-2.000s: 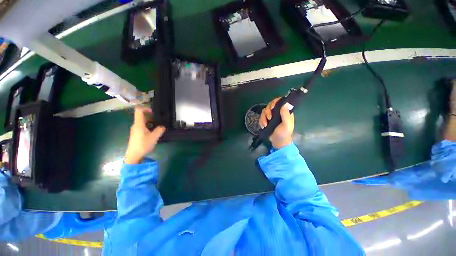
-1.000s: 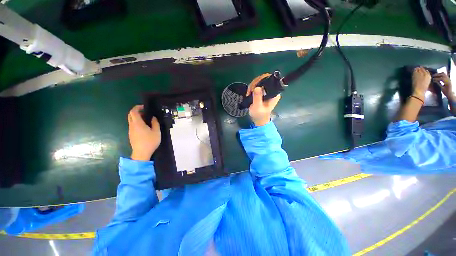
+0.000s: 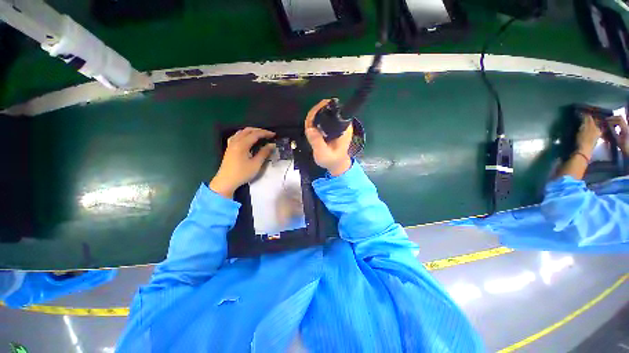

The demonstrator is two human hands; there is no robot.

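An open tablet device (image 3: 276, 196) lies in a black foam tray (image 3: 241, 238) in front of me, its circuit board (image 3: 284, 148) at the far end. My left hand (image 3: 241, 160) is over the tray's far left corner, fingertips at the board; whether it pinches anything is too small to tell. My right hand (image 3: 330, 148) grips the black electric screwdriver (image 3: 332, 120) upright beside the board's right side. The screwdriver's tip is hidden by the hand. The round screw dish (image 3: 357, 138) is partly hidden behind my right hand.
A black controller box (image 3: 500, 167) lies on the bench at right. Beyond the whitish rail (image 3: 414, 65) are more devices (image 3: 307, 14) in black trays. A white tubular arm (image 3: 83, 55) is at upper left. At far right another person's hands (image 3: 586, 138) work on a device.
My left hand has moved from the tray's left edge onto the device's far end. My right hand has carried the screwdriver left, from the dish to beside the board.
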